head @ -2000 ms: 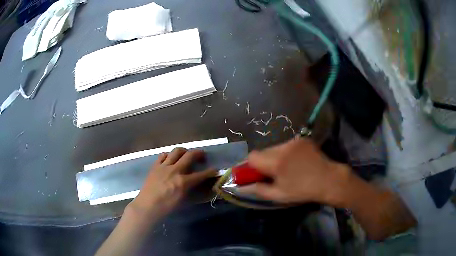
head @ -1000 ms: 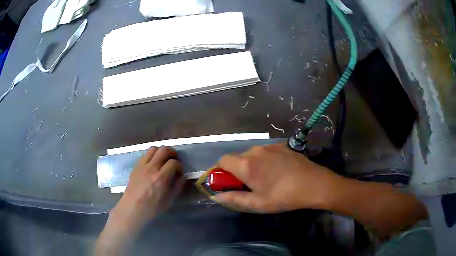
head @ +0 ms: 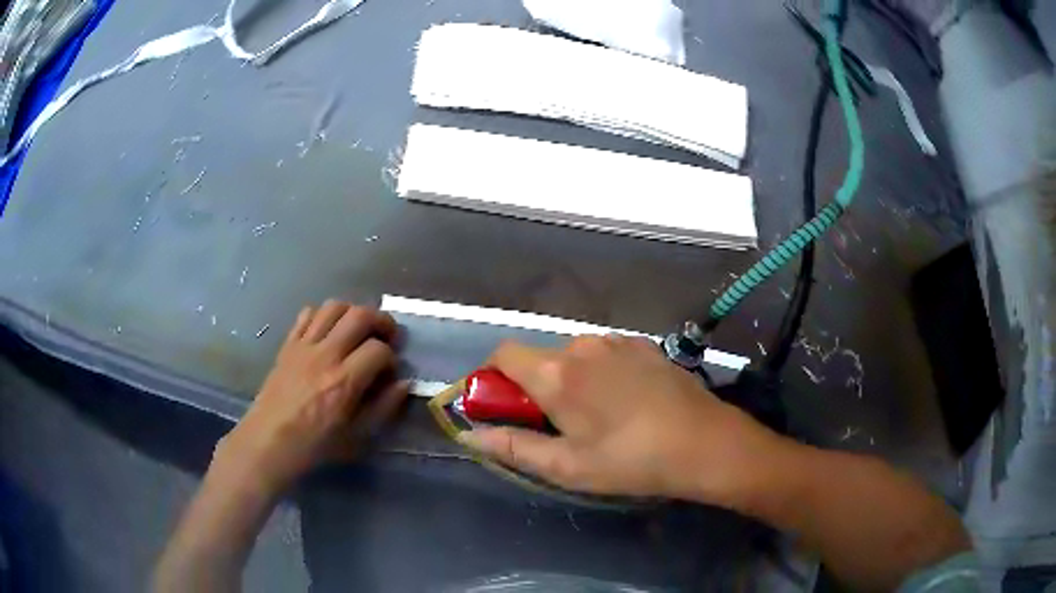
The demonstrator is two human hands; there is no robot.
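Observation:
A long white band piece (head: 498, 315) lies near the table's front edge, with the grey pressing template (head: 446, 346) on top of it. White shows along the template's far edge and in a short bit at its near edge. My left hand (head: 336, 376) is over the template's left end, fingers bent; its fingertips are partly hidden, so its grip is unclear. My right hand (head: 625, 411) is closed around the red handle of the steam iron (head: 500, 397). The iron's tip points left along the near edge, just right of my left hand. The template's right part is hidden by my right hand.
Two long white stacks (head: 579, 188) (head: 579, 90) lie beyond the work, with small cut pieces (head: 620, 23) behind them. A green steam hose (head: 782, 261) and black cord (head: 803, 278) run away at right. A dark iron rest (head: 959, 348) lies far right, a white strip (head: 174, 46) far left.
The view has turned and shifted, so the stacks appear farther right and tilted the other way. The iron's tip has moved left along the near edge. My left hand is now at the template's left end.

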